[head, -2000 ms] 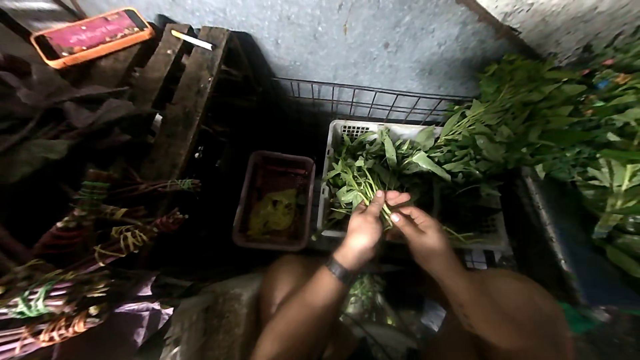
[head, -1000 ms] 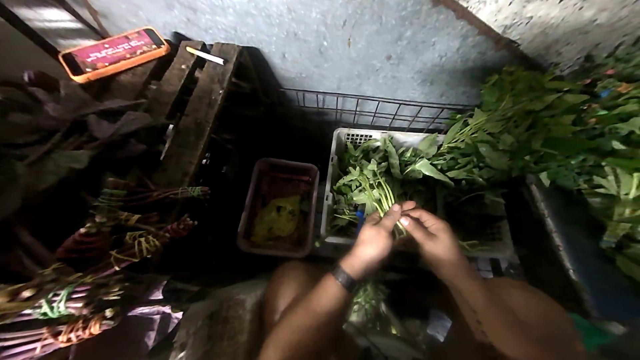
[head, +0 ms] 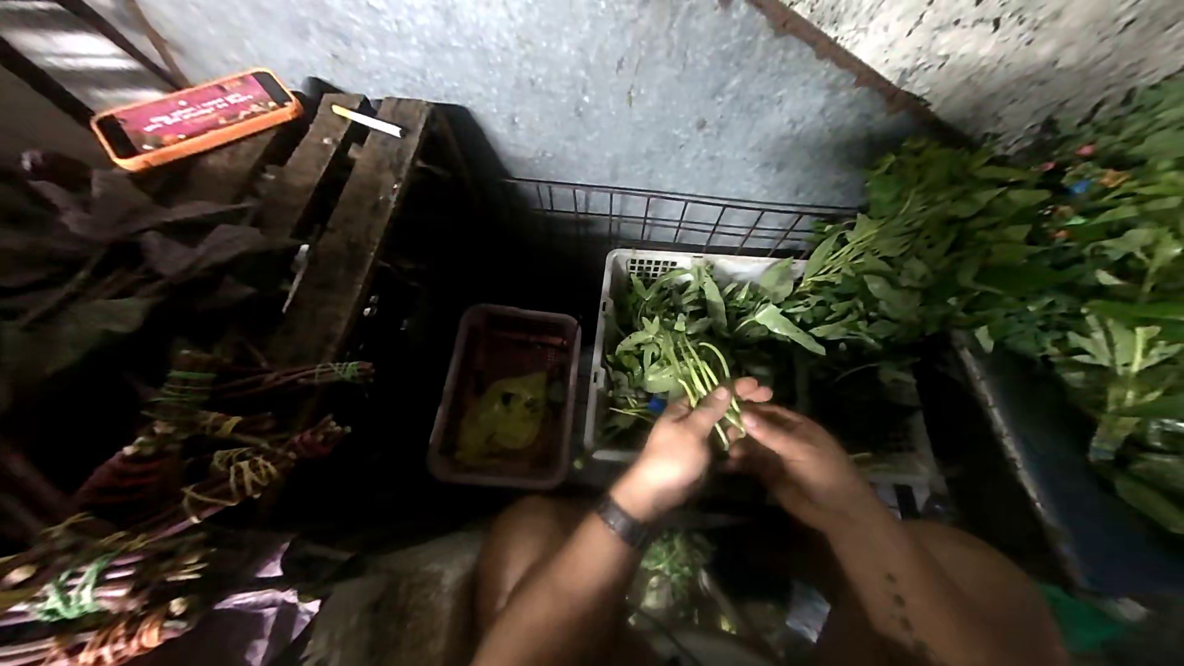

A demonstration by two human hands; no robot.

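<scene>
My left hand (head: 683, 446), with a dark band at the wrist, grips the pale green stems of a small bunch of leafy greens (head: 696, 368) between thumb and fingers. Its leaves point away from me, over the white plastic crate (head: 606, 370). Close against the stem ends is my right hand (head: 797, 455), its thumb and fingertips at the stems; whether it grips them is hard to tell. More leafy greens (head: 777, 319) lie in the crate. A bit of blue (head: 657, 404) shows beside the bunch.
A plastic tub (head: 450, 393) with something yellow-green stands left of the crate. Wooden slats (head: 370, 213) hold a phone in an orange case (head: 203, 118) and a cigarette (head: 367, 121). Tied bundles of purplish stems (head: 240, 472) lie at left; greens (head: 962, 231) are heaped at right, before a wire rack (head: 684, 217).
Both hands stay together over the near part of the crate while the fingers shift around the stems. The bunch's stems appear more spread than two seconds ago.
</scene>
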